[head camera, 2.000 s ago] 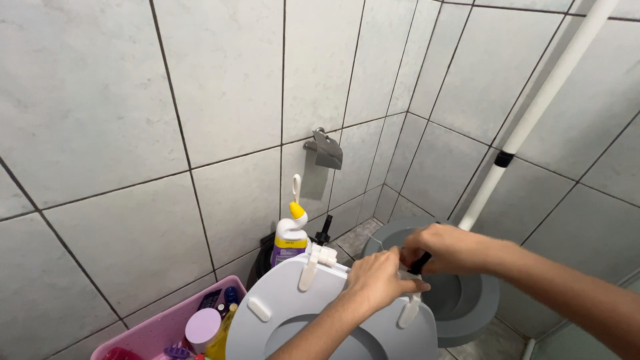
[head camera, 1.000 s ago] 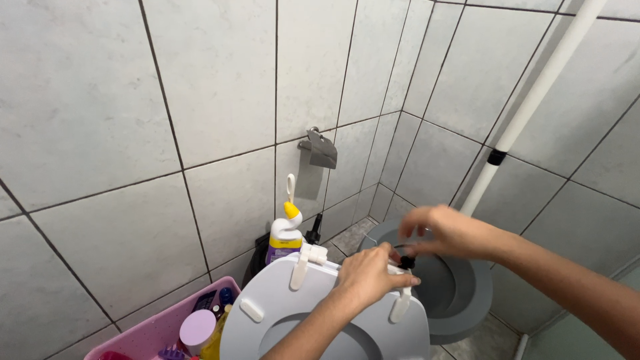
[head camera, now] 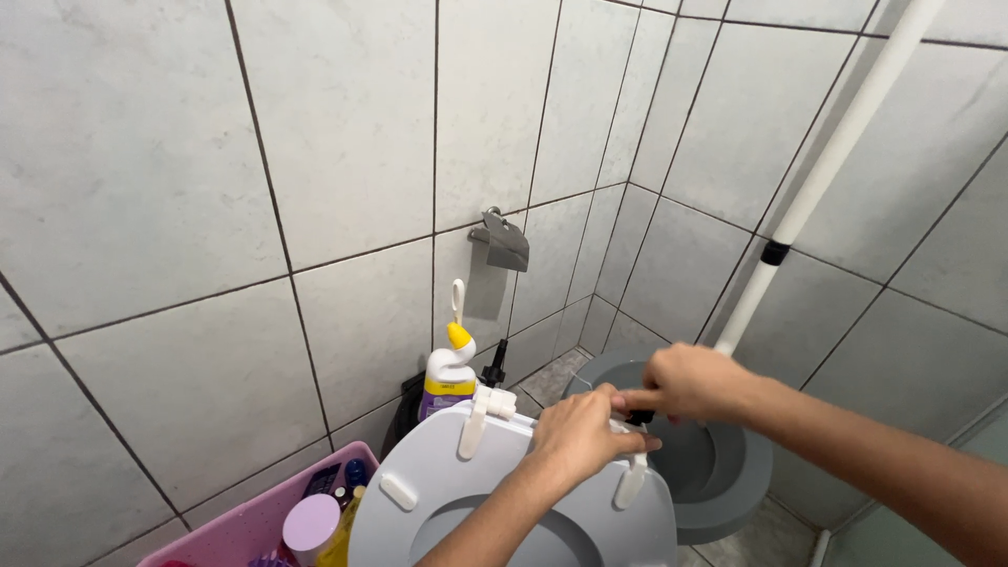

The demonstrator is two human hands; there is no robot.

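Observation:
A light grey plastic toilet seat (head camera: 504,472) with white hinges and a white bumper lies in the lower middle. My left hand (head camera: 579,433) grips its hinge edge between the left hinge (head camera: 474,425) and the right hinge (head camera: 631,480). Just right of it, my right hand (head camera: 693,384) has its fingers on a small black fitting (head camera: 639,416) at the right hinge; the fingers partly hide it. Behind and below stands the grey toilet bowl (head camera: 728,504).
A pink basket (head camera: 228,520) with toiletries sits at lower left. Behind the seat are a toilet-cleaner bottle (head camera: 450,374) and a dark bin (head camera: 405,413). A metal paper holder (head camera: 506,242) is on the tiled wall; a white pipe (head camera: 835,157) runs down at right.
My right hand lifted off the black fitting about a second ago, with its fingers apart, and is now back on it. My left hand has stayed on the seat's edge.

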